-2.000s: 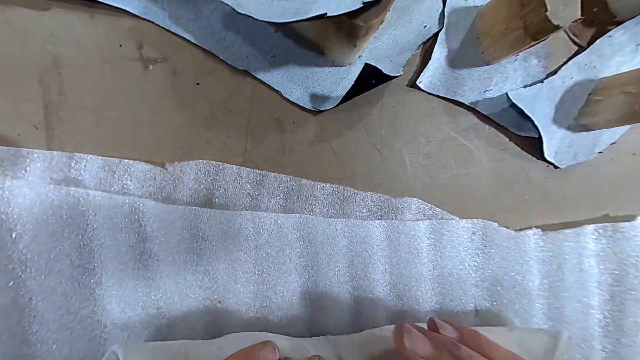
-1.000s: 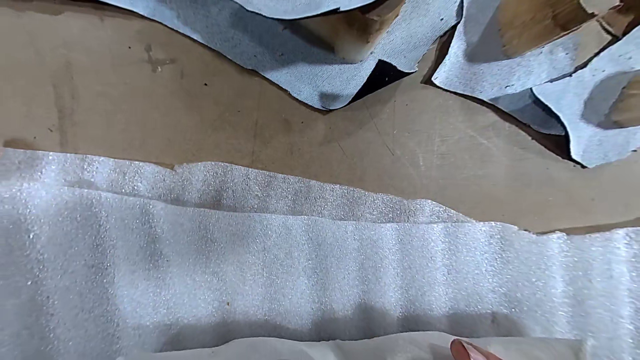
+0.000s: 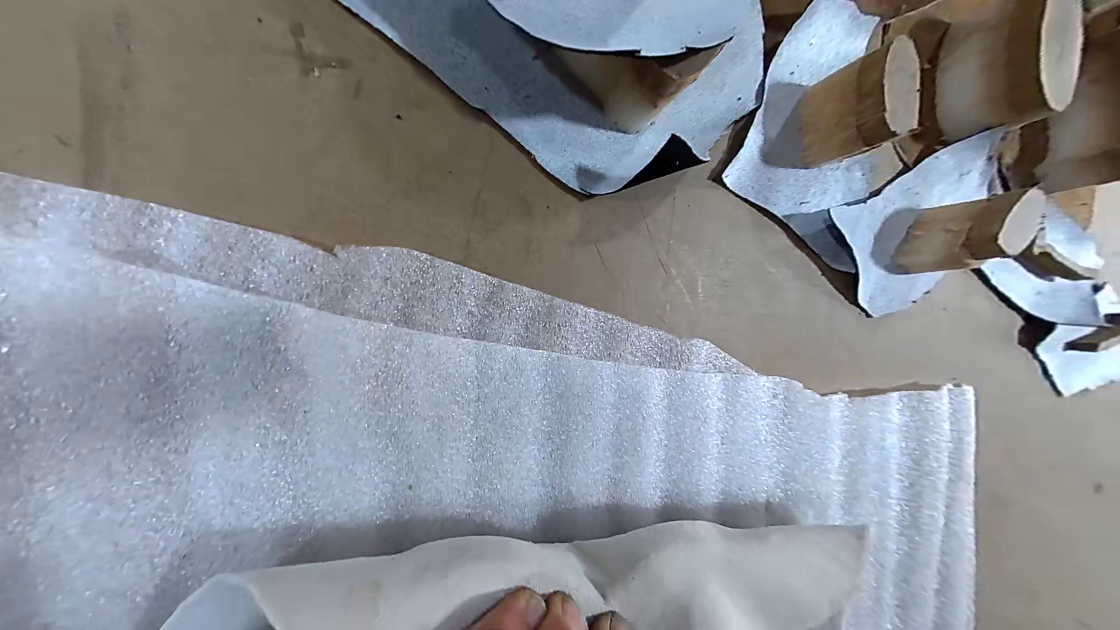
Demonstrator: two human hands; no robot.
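Note:
A smooth off-white sheet (image 3: 717, 569), perhaps leather, lies along the bottom edge over a rippled white foam sheet (image 3: 437, 420). Its left end curls over and shows a pale bluish underside. Several fingertips of one hand, seemingly my left hand (image 3: 556, 612), touch the sheet's upper side at the bottom centre. The rest of that hand is cut off by the frame, so its grip cannot be made out. My right hand is out of view.
Grey-blue pieces with a suede-like face (image 3: 542, 114) lie on the tan tabletop (image 3: 219, 131) at the top. Several brown wood-like cylinders (image 3: 989, 79) with pale oval ends stand on such pieces at the upper right. The foam's right edge (image 3: 962, 507) lies on the tabletop.
Two seconds ago fingers of both hands showed at the sheet's edge; now fingertips of only one show. More of the off-white sheet is in view. The view has shifted to the right.

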